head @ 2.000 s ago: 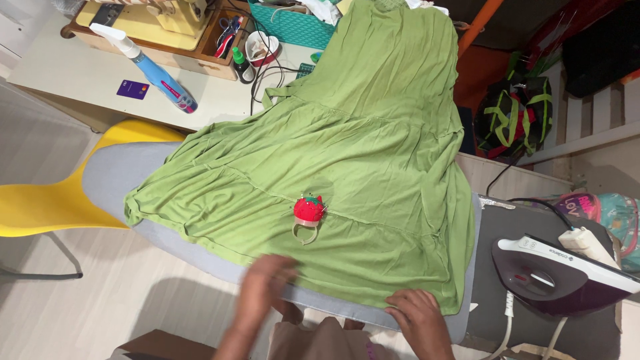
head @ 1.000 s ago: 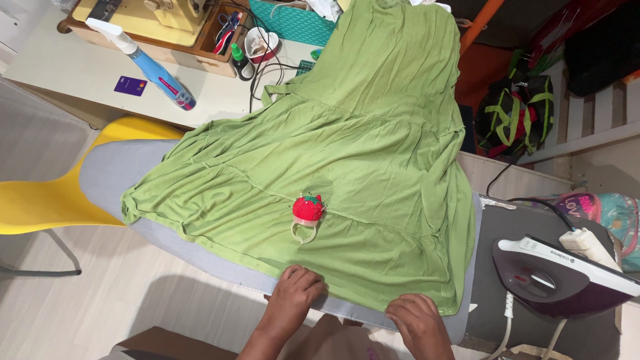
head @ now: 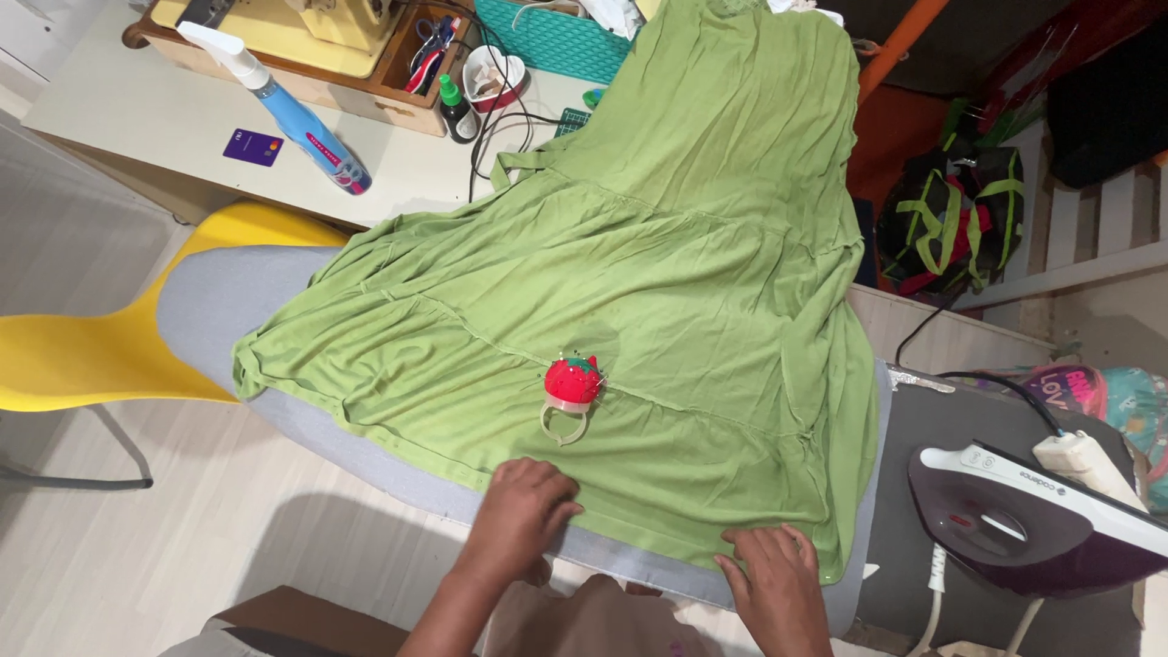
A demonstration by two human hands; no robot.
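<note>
A green tiered dress (head: 675, 265) lies spread over a grey ironing board (head: 219, 292), its upper part reaching onto the white table. On the skirt rests a red pincushion (head: 573, 381) with a pale wrist band and several pins in it. My left hand (head: 525, 516) lies on the near hem, below the pincushion, its fingers bent on the cloth; whether they pinch it I cannot tell. Farther right along the same hem, my right hand (head: 774, 575) touches the fabric edge with thumb and fingers apart.
A dark purple and white steam iron (head: 1013, 525) sits on the grey pad at right, with cords around it. A blue spray bottle (head: 310, 137), a purple card (head: 253, 147) and a small green-capped bottle (head: 457, 111) are on the white table (head: 392, 173). A yellow chair (head: 100, 356) stands at left.
My left hand has moved right from below the board's edge onto the hem. My right hand has stayed near the hem's right part. The dress and pincushion lie about as before.
</note>
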